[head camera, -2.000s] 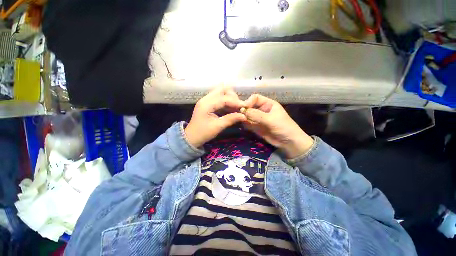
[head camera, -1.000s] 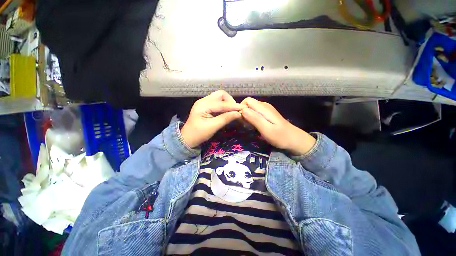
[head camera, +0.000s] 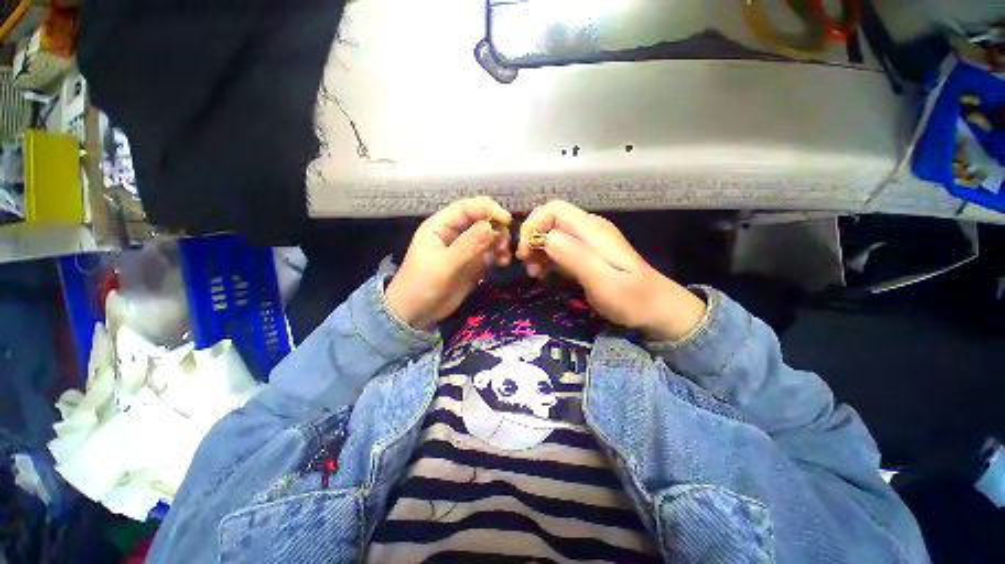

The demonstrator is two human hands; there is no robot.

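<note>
My left hand (head camera: pixel 454 259) and my right hand (head camera: pixel 601 264) are in front of my chest, just below the table's front edge, a small gap between them. My right thumb and fingers pinch a small gold-coloured item (head camera: pixel 538 239). My left thumb and fingertip pinch another small yellowish item (head camera: pixel 497 225), mostly hidden by the fingers. Whether these are bobbin parts or something else I cannot tell. The pale machine table (head camera: pixel 441 132) lies beyond my hands, with loose dark threads on it.
Black cloth (head camera: pixel 209 110) covers the table's left side and hangs over its edge. A blue parts tray (head camera: pixel 937 143) is at the right. Red and yellow scissor handles (head camera: pixel 843 17) show at the top right. A blue crate (head camera: pixel 234 297) with white scraps (head camera: pixel 154 419) is lower left.
My hands were touching at the fingertips and are now slightly apart, with a small item showing in each. The view has shifted a little, so the table sits higher in the picture.
</note>
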